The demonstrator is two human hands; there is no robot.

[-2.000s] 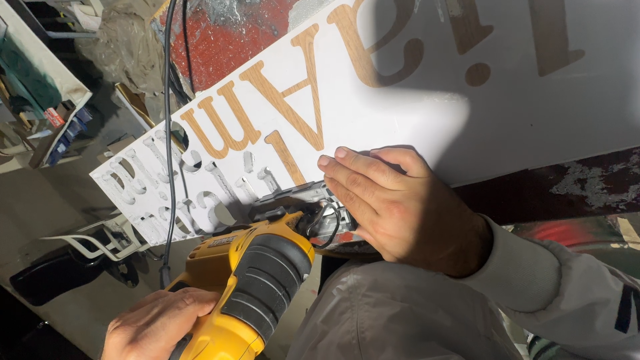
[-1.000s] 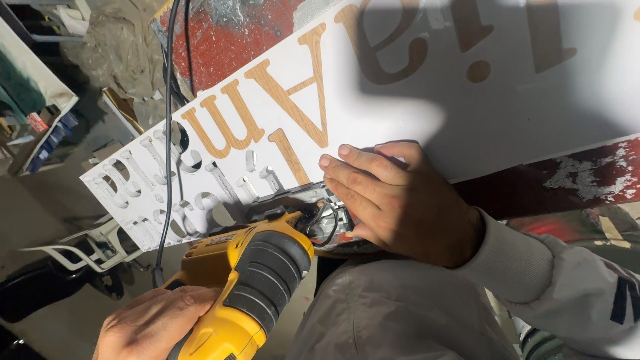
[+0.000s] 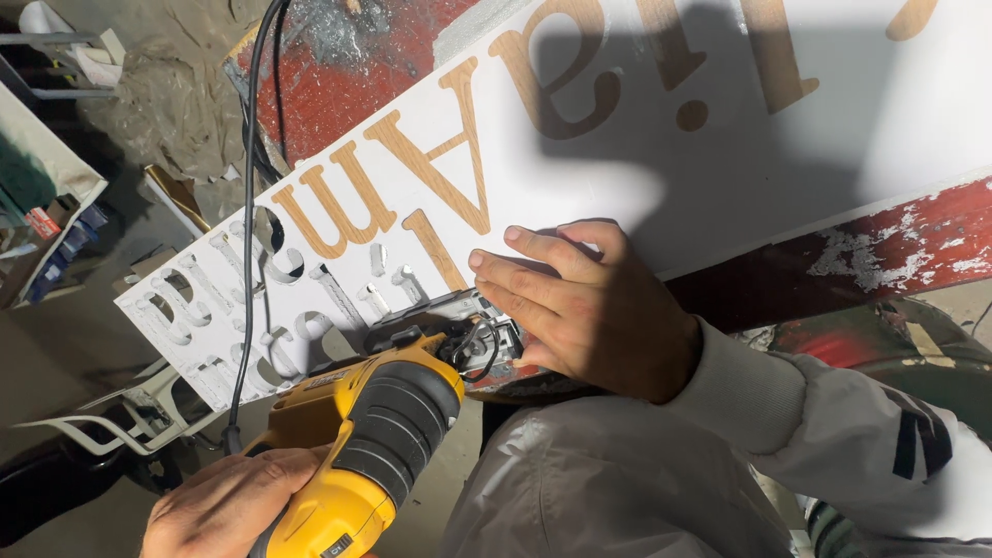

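A white sheet [image 3: 744, 178] bearing wood-grain letters, with cut-out letter shapes at its left end, lies across a red board. My left hand [image 3: 232, 496] is closed around a yellow and black jigsaw [image 3: 403, 426], whose metal base rests at the sheet's near edge. Its blade is hidden. Just right of the jigsaw's front, my right hand [image 3: 581, 310] presses flat on the sheet, fingers spread. A black power cord [image 3: 249, 194] runs over the sheet's left part.
The worn red board [image 3: 891, 248] shows under the sheet. A white plastic chair [image 3: 147, 418] stands below left. Crumpled plastic sheeting [image 3: 174, 116] lies upper left, near a white-edged container [image 3: 54, 147] holding assorted items. A dark green, red-marked round object [image 3: 876, 356] is below the board at right.
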